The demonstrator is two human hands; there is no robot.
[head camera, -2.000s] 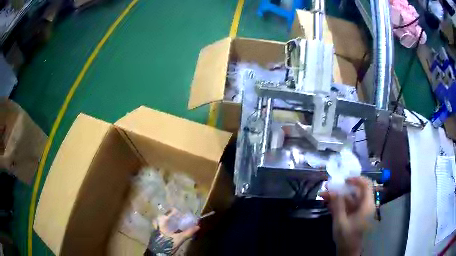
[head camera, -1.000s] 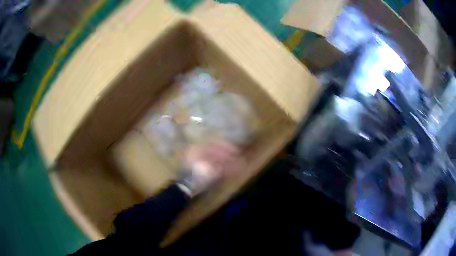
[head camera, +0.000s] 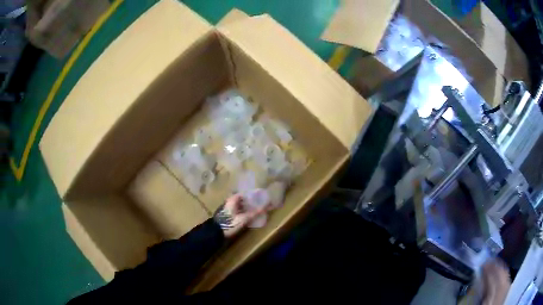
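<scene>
The open carton (head camera: 119, 107) stands in front of me with loose frosted fan blades (head camera: 238, 128) on its bottom. My left hand (head camera: 238, 217) is down inside, near the carton's right wall, with its fingers around a fan blade (head camera: 257, 199). My right hand (head camera: 494, 283) is small and blurred at the lower right, beside the press fixture (head camera: 452, 179); a pale, whitish thing lies at its fingertips, but whether it is held cannot be told.
A second carton (head camera: 363, 27) filled with whitish blades stands behind the press. A brown box (head camera: 59, 27) is at the upper left. Green floor with yellow lines (head camera: 44, 116) shows around the cartons.
The view has swung left and down over the open carton. My left hand now has a fan blade in its fingers. My right hand, earlier holding a blade up before the press, is now low beside it.
</scene>
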